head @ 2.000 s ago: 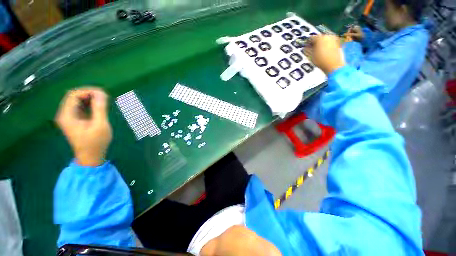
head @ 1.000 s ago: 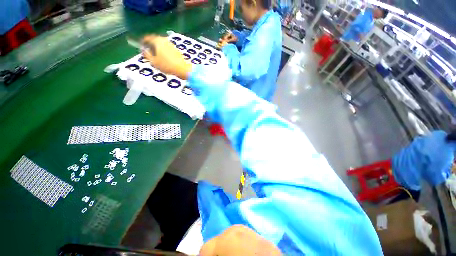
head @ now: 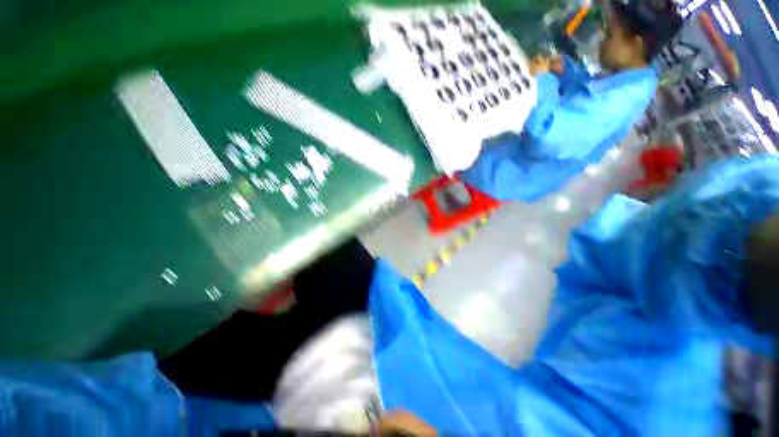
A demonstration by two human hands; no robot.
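The frame is blurred. A short patterned sticker sheet [head: 171,128] and a longer slanted one [head: 329,128] lie on the green bench. Small white pieces [head: 299,175] are scattered between and below them. A white tray [head: 401,85] with rows of black housings stands at the upper middle. My left hand is out of the picture; only its blue sleeve shows at lower left. My right sleeve fills the right side. A dark brownish blur [head: 763,260] at the right edge may be part of my right hand; fingers and anything held cannot be made out.
A person in a blue smock [head: 555,128] sits beyond the tray, hands near its far edge. A red stool [head: 453,205] stands below the bench edge [head: 316,235]. A faint grid-marked patch [head: 239,226] lies near that edge. Another red stool [head: 658,166] is farther back.
My right hand has left the tray, and its sleeve is now at the right side. The view has turned, moving tray and sheets right and up. My left sleeve has come into view at lower left.
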